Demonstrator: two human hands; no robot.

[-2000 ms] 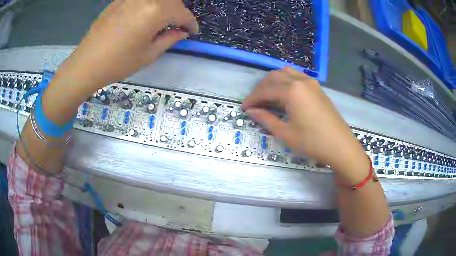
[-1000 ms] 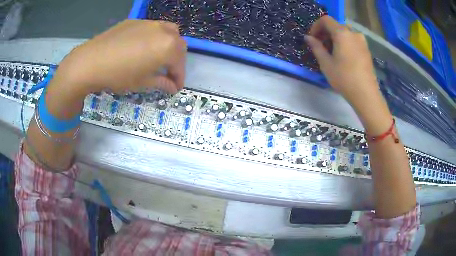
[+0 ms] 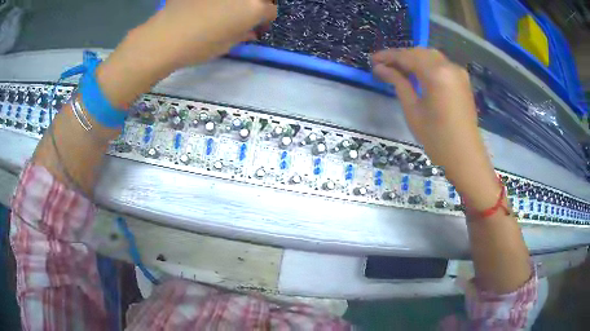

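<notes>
My left hand (image 3: pixel 207 26) reaches over the left part of the blue component bin (image 3: pixel 317 65), its fingertips at the small dark components (image 3: pixel 336 29); the top edge of the picture cuts it off. My right hand (image 3: pixel 433 90) is above the bin's front right rim, thumb and index finger bent close together. Whether either hand pinches a component cannot be told. The strip of joined circuit boards (image 3: pixel 259 147) runs across the view below both hands, with round capacitors and paired blue components. My left forearm covers part of it.
Metal rails (image 3: pixel 259 207) run along the boards. A bundle of dark leads (image 3: pixel 530 123) lies right of the bin. A second blue bin (image 3: pixel 569 71) with a yellow item (image 3: pixel 533 40) stands at far right. A blue cord (image 3: pixel 132 249) hangs at the front ledge.
My left hand has moved from above the boards up and right to the bin. My right hand has moved slightly down from the components to the bin's front rim.
</notes>
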